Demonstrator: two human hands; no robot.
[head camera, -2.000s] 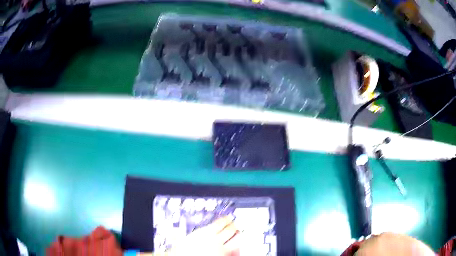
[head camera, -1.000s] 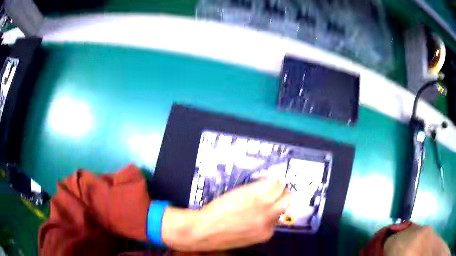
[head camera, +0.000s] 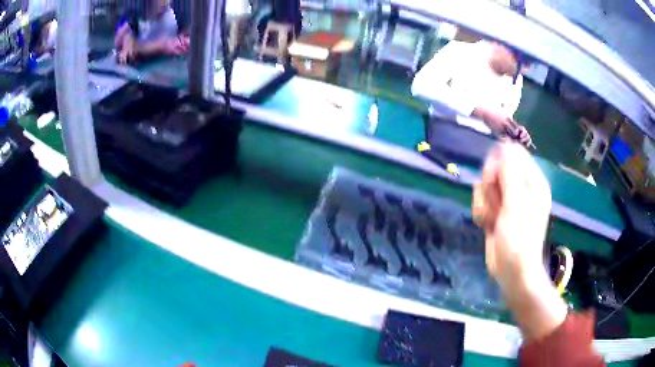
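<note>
My right hand (head camera: 513, 208) is raised at the right, in front of the far bench, with a rust-red sleeve below it. Its fingers look curled; blur hides whether they hold anything. My left hand is not in view; only a sliver of reddish cloth shows at the bottom edge. The black screw tray (head camera: 421, 340) lies at the bottom, cut off by the edge. A corner of the black foam pad (head camera: 298, 360) shows left of it. The clear blister tray (head camera: 391, 236) with black heatsinks lies behind the white rail (head camera: 244, 276).
Another chassis (head camera: 37, 228) sits on a black pad at the left. Stacked black trays (head camera: 169, 140) stand behind the rail beside a metal post (head camera: 75, 93). The tape roll (head camera: 562, 267) is right of my wrist. People sit at benches beyond.
The view has swung up and left. My right hand has risen from beside the electric screwdriver. My left hand and the chassis it was over have left the picture.
</note>
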